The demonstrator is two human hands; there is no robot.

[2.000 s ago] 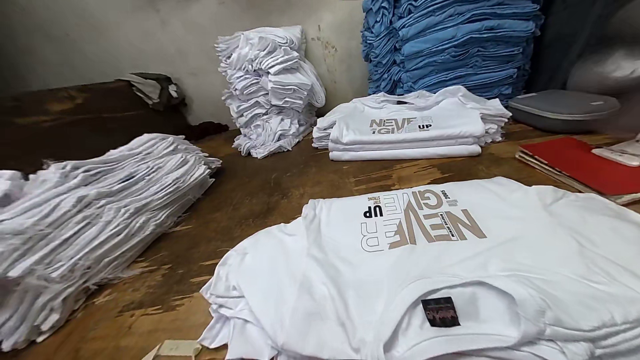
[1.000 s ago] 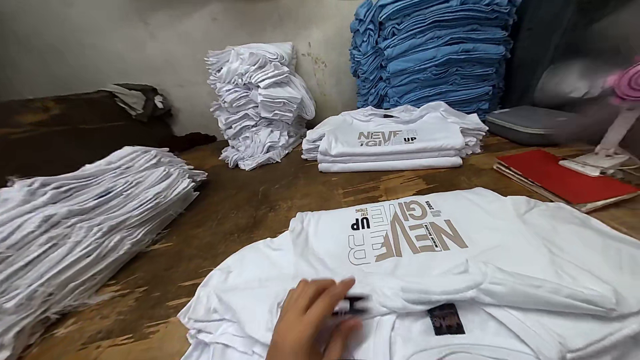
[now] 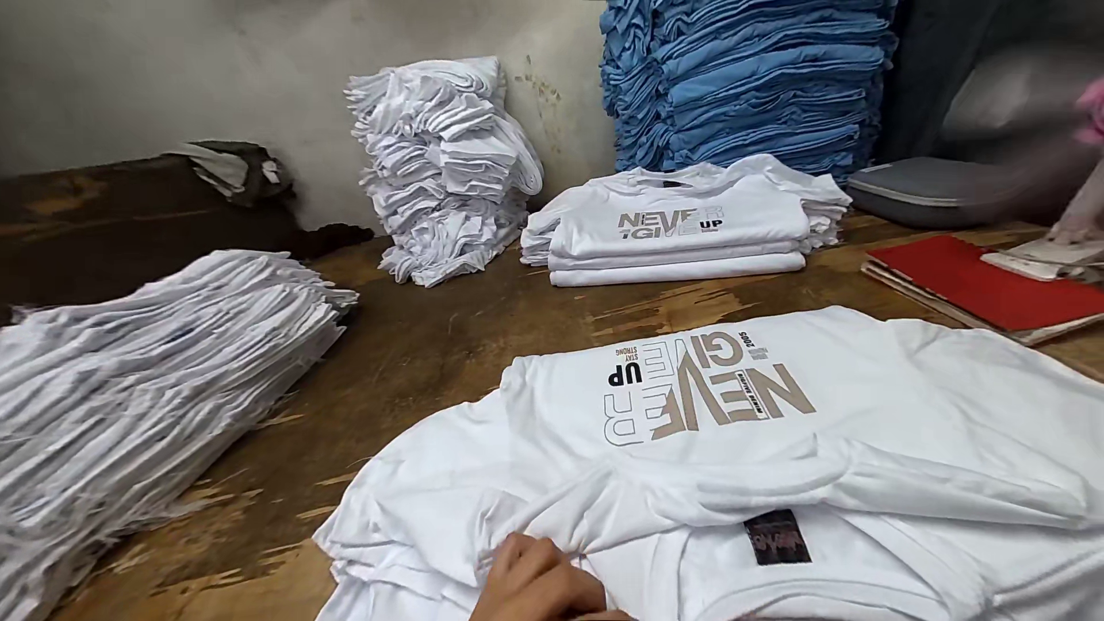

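Note:
At the bottom edge of the head view, my left hand point(image 3: 539, 582) has its fingers closed on cloth of the top white printed T-shirt point(image 3: 871, 397). That shirt lies on a spread pile of white shirts, its print upside down to me and its front near the neck folded back in a long ridge. Just right of the hand, a dark neck label point(image 3: 778, 537) shows inside an open white collar. The lower part of the hand is cut off by the frame. I cannot see my right hand.
Stacked white cloth point(image 3: 155, 388) lies left; a bundled white stack point(image 3: 448, 164) stands by the wall. Behind are folded printed shirts point(image 3: 681, 254) and a tall blue cloth stack point(image 3: 759, 86). Right are a grey case point(image 3: 923, 191), a red book point(image 3: 975, 280) and a white stand base point(image 3: 1035, 259).
My left hand came into view at the bottom and now grips shirt cloth. The shirt's neck area, flat two seconds ago, is folded back toward the print, uncovering another collar and label.

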